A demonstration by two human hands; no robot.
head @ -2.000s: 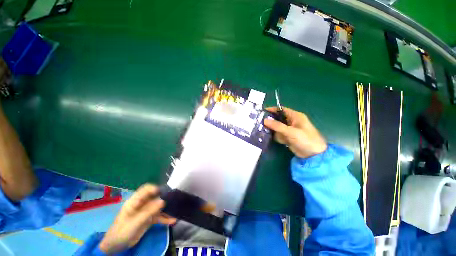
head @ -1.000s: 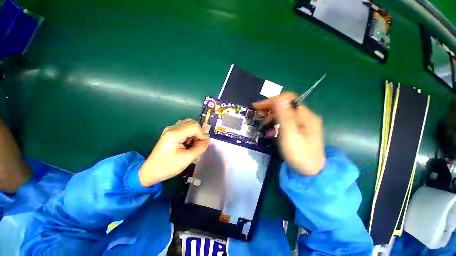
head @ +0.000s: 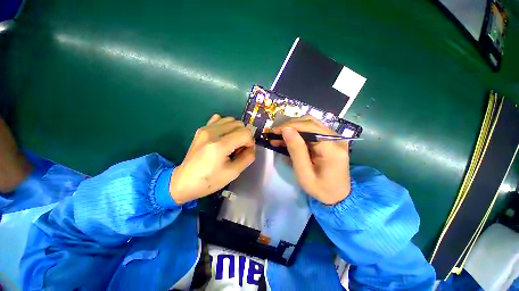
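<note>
The open tablet unit (head: 270, 196) lies tilted in front of me, its silver panel towards me and its main board (head: 304, 111) at the far end. My right hand (head: 321, 162) holds dark tweezers (head: 313, 137) nearly level, the dark end by my left fingertips and the thin silver end pointing right. My left hand (head: 219, 159) is bent over the tablet's left edge, fingertips pinched together beside the board; whether they hold a small piece is hidden. A black adhesive tape sheet (head: 310, 71) with a white patch (head: 349, 83) lies just beyond the board, partly covered by the tablet.
Long tape strips (head: 484, 187) lie at the right, with a white roll (head: 498, 258) near the lower right corner. Another open tablet (head: 469, 14) is cut off at the upper right. Another person's forearm (head: 10, 159) shows at the left edge. A blue bin corner (head: 8, 9) is at top left.
The view has shifted. The tablet now rests before me, turned slightly. My left hand moved from its near end to the board's left side. My right hand moved inward over the board, turning the tweezers level.
</note>
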